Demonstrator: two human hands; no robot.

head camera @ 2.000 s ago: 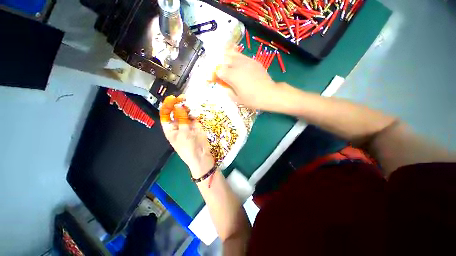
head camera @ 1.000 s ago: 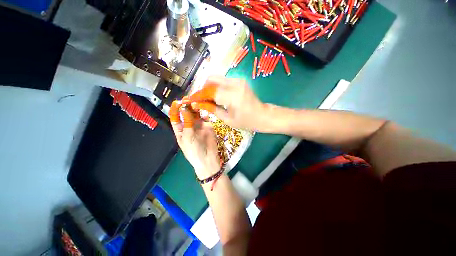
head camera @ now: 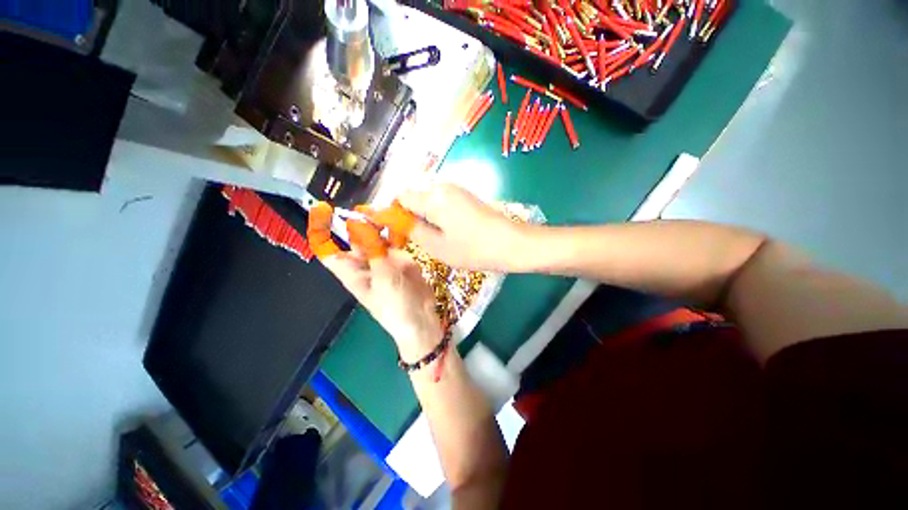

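My left hand [head camera: 383, 284], with a beaded bracelet and orange finger cots, is at the front of the black machine head [head camera: 324, 125]. Its fingers are bent, with a small pale spot between the cots that I cannot make out. My right hand [head camera: 448, 227], also with orange cots, touches or nearly touches the left fingertips. Whether either hand grips a piece is too small to tell. The bag of gold ferrules [head camera: 466, 289] lies below both hands, partly covered by them. Short red sticks [head camera: 536, 125] lie on the green mat [head camera: 597, 179].
A black tray [head camera: 647, 105] heaped with red and gold pieces is at the upper right. A large black tray [head camera: 249, 309] at left holds a row of red sticks [head camera: 267, 221]. A slotted black part [head camera: 413, 60] lies on the pale machine plate [head camera: 453, 50].
Both hands first came together near the machine front, then moved slightly left together. The right hand has come down from the plate to the left fingertips.
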